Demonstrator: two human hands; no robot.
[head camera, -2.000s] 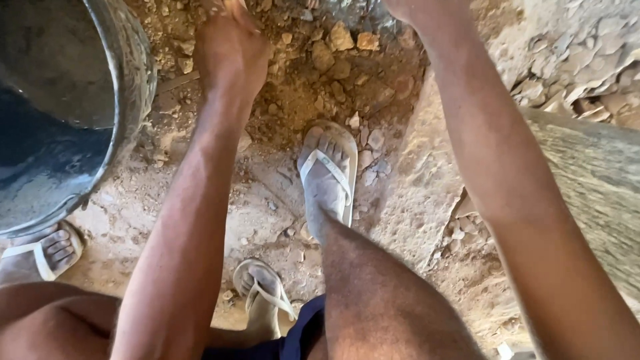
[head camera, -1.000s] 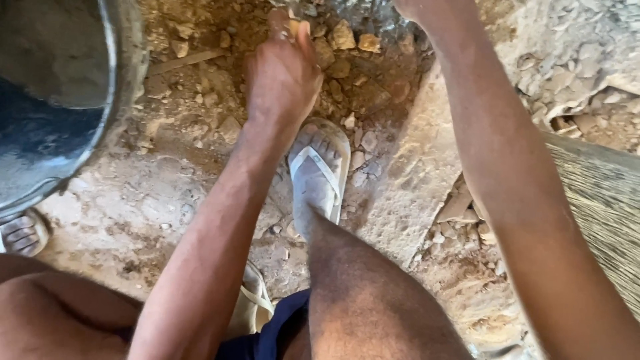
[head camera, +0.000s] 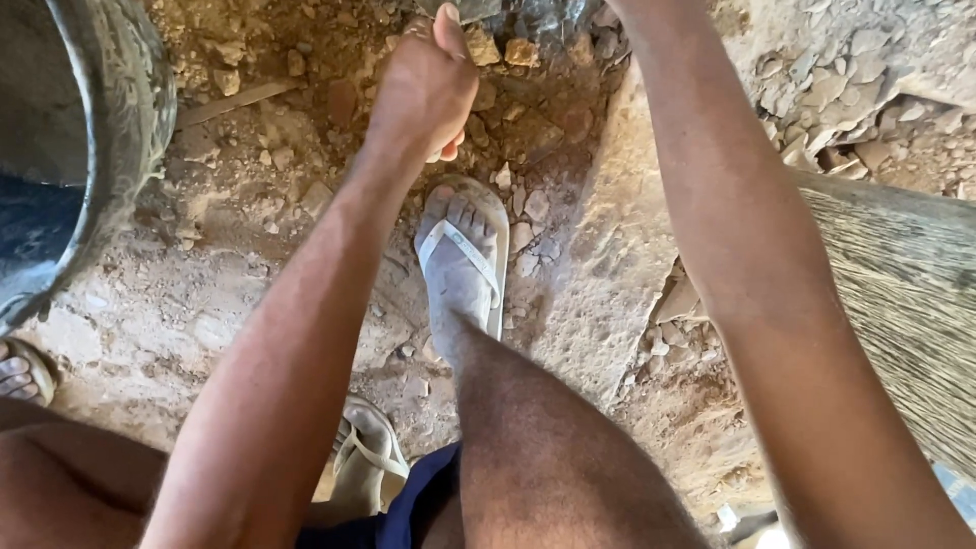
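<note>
My left hand (head camera: 431, 88) is at the top centre, above loose rubble, with the thumb pointing up and the fingers curled under. The edge of a flat grey piece (head camera: 465, 8) shows right by the thumb; whether the hand grips it cannot be told. Of my right arm (head camera: 732, 206), the forearm reaches to the top edge, where the hand is almost wholly cut off. Small orange-brown stones (head camera: 521, 52) lie between the two hands.
A large bucket (head camera: 90, 137) with a dusty rim stands at the left. My sandalled foot (head camera: 461, 259) rests on rubble beside a pale stone slab (head camera: 610, 267). A rough, streaked board-like piece (head camera: 907, 297) lies at the right. A sandalled foot (head camera: 19, 374) shows at the left edge.
My left hand was further left two seconds ago and has moved right, nearer the middle. My right arm has hardly moved.
</note>
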